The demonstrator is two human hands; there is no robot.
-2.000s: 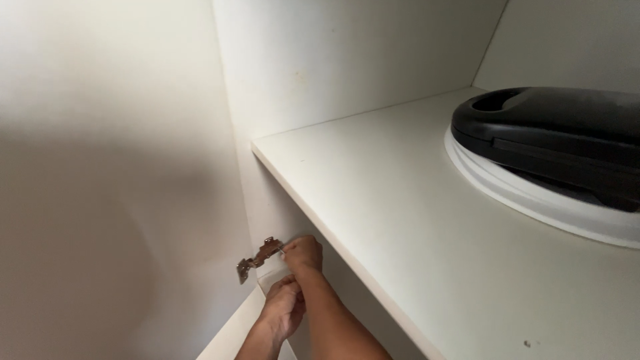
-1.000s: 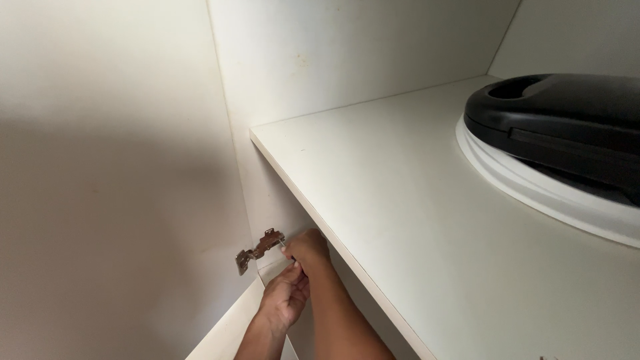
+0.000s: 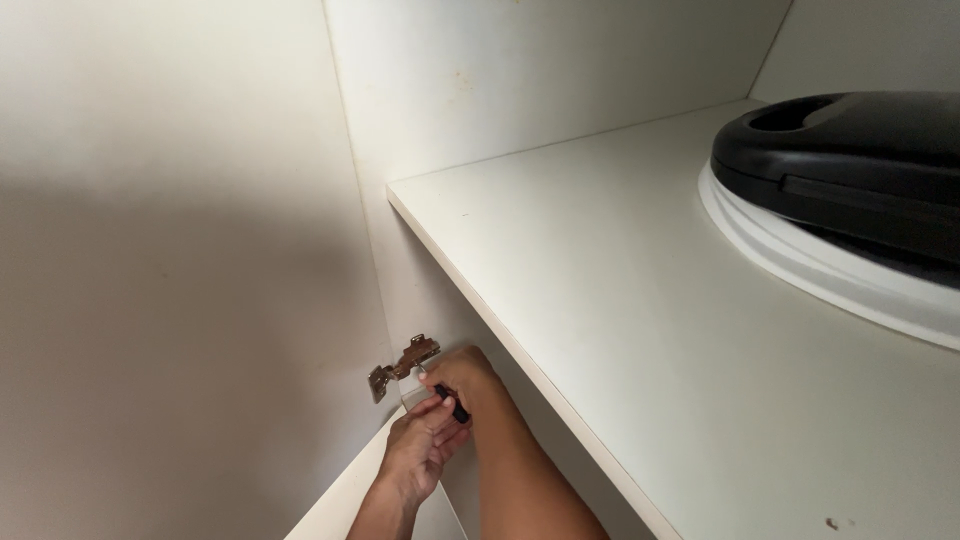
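A rusty metal cabinet hinge (image 3: 405, 365) spans the corner between the white door panel and the cabinet side wall, below the shelf. Just under it a small screwdriver with a black handle (image 3: 453, 405) slants up, its metal shaft near the hinge arm. My left hand (image 3: 424, 442) holds the handle from below between thumb and fingers. Close above, my right hand (image 3: 463, 375) has its fingertips around the shaft near the hinge; some of its fingers are hidden. Whether the screwdriver tip sits in a screw cannot be told.
A white shelf (image 3: 570, 285) runs diagonally above my right forearm, its front edge close to it. On the shelf lies a black appliance (image 3: 847, 161) on a round white lid-like object (image 3: 810, 281). The large door panel (image 3: 172, 285) stands at left; a lower white board (image 3: 360, 480) lies beneath my hands.
The black screwdriver handle has come into view between my hands, which stay close below the hinge. My left hand's fingers have spread a little along the handle.
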